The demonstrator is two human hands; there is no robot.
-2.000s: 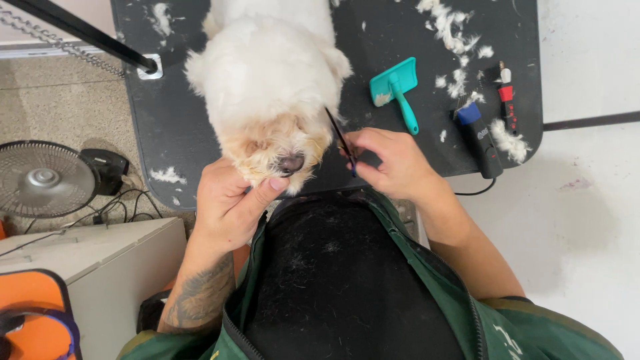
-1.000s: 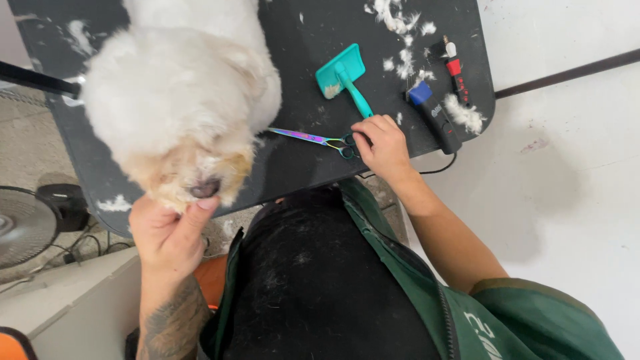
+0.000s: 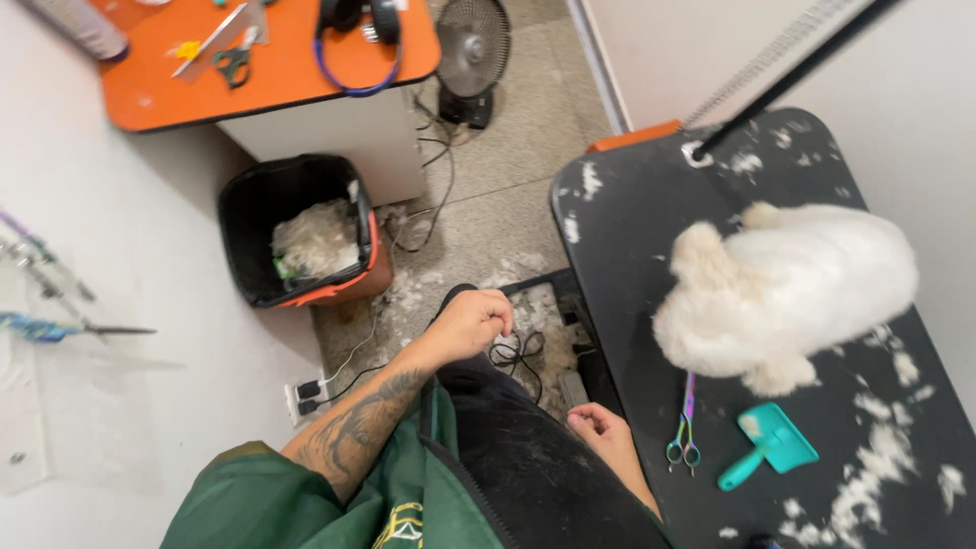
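Note:
A small white dog [image 3: 793, 282] with cream ears and head is on the black grooming table [image 3: 610, 305], seen from above. Iridescent hair shears [image 3: 688, 423] lie by its head, handles toward the near edge. Beside them rests a teal slicker brush [image 3: 774, 442]. My left hand [image 3: 476, 324], below a tattooed forearm, hangs above the floor, fingers loosely curled; nothing shows in it. My right hand [image 3: 602, 427] is low beside the table's edge, fingers bent and partly hidden, and I cannot tell whether it holds anything.
Cut fur [image 3: 877, 473] is scattered over the table. A black grooming arm [image 3: 793, 76] rises at its corner. Left are a lined bin [image 3: 381, 263] with fur inside, an orange counter [image 3: 274, 99] with headphones [image 3: 358, 46] and scissors [image 3: 233, 65], a fan [image 3: 473, 49] and floor cables [image 3: 450, 171].
My left hand has let go of the dog's muzzle. My right hand has left the shears, which lie on the table. The view has swung far left, toward the bin and counter.

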